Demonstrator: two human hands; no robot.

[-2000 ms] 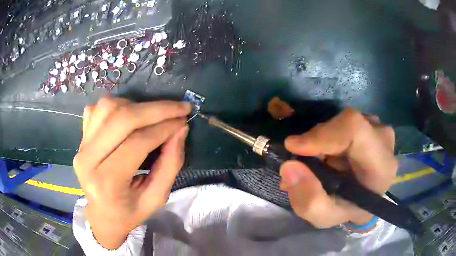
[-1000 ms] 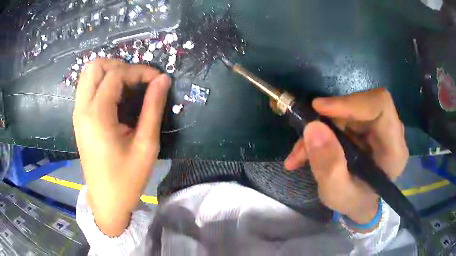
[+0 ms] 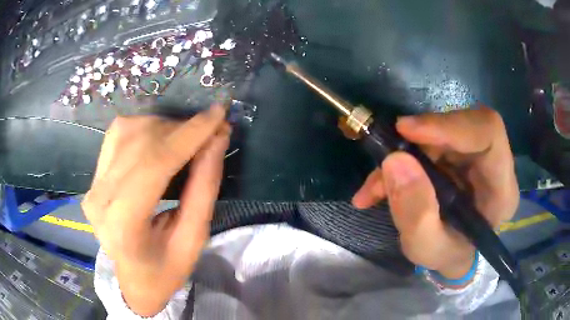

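My left hand (image 3: 159,187) is at centre left, blurred, its thumb and fingertips together at the left side of a small blue-white circuit board (image 3: 242,113). The fingertips cover part of the board, and whether they grip it is hidden. A short strand of solder wire (image 3: 232,152) shows just right of the thumb. My right hand (image 3: 447,181) is closed around the black handle of a soldering iron (image 3: 322,94). The iron's tip is up and right of the board, apart from it, near the dark lead wires (image 3: 265,40).
A pile of white round components (image 3: 147,64) with red leads lies at upper left, in front of clear blister trays (image 3: 94,28). An orange-brown lump (image 3: 350,128) lies behind the iron's collar. A red-marked dark thing (image 3: 562,111) is at the right edge.
The iron has moved up and away from the board. My left hand let go of the board, reached up to the component pile, then came back down to the board.
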